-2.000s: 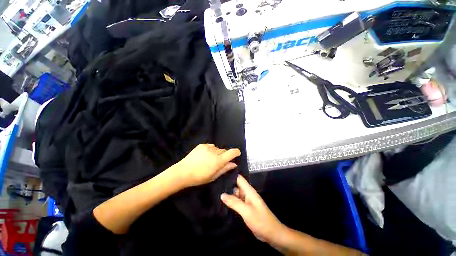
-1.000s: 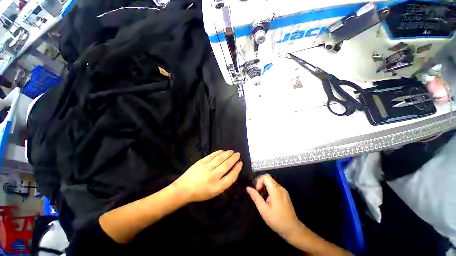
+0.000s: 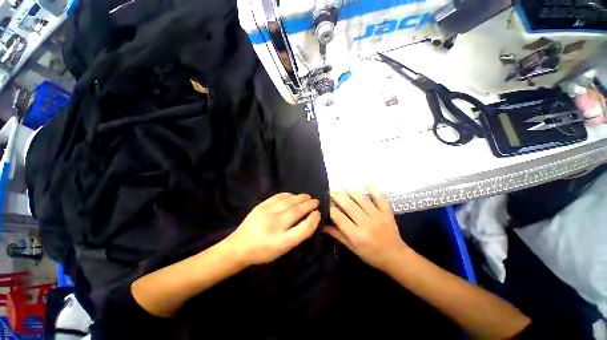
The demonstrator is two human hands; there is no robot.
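Observation:
A black garment (image 3: pixel 166 166) lies left of the sewing machine (image 3: pixel 393 26), and its straight right edge runs down from the presser foot (image 3: pixel 310 109) to my fingertips. A small tan tag (image 3: pixel 199 87) shows on the cloth. My left hand (image 3: pixel 279 226) lies on the garment at this edge, fingers bent together and thumb close to them, with a fold of cloth at the tips. My right hand (image 3: pixel 365 222) is at the table's front corner, fingertips at the same edge and over the white table top. Whether its thumb pinches cloth is hidden.
Black shears (image 3: pixel 436 99) lie right of the needle, beside a black tray (image 3: pixel 532 123) with silver snips (image 3: pixel 552 120). A measuring tape (image 3: pixel 466 192) runs along the table's front edge. A blue bin (image 3: pixel 460 242) is below. Another blue basket (image 3: pixel 48 101) is far left.
My right hand has moved up from below the table edge onto its front corner, beside the left hand. My left hand stays at the cloth edge. The view has shifted slightly.

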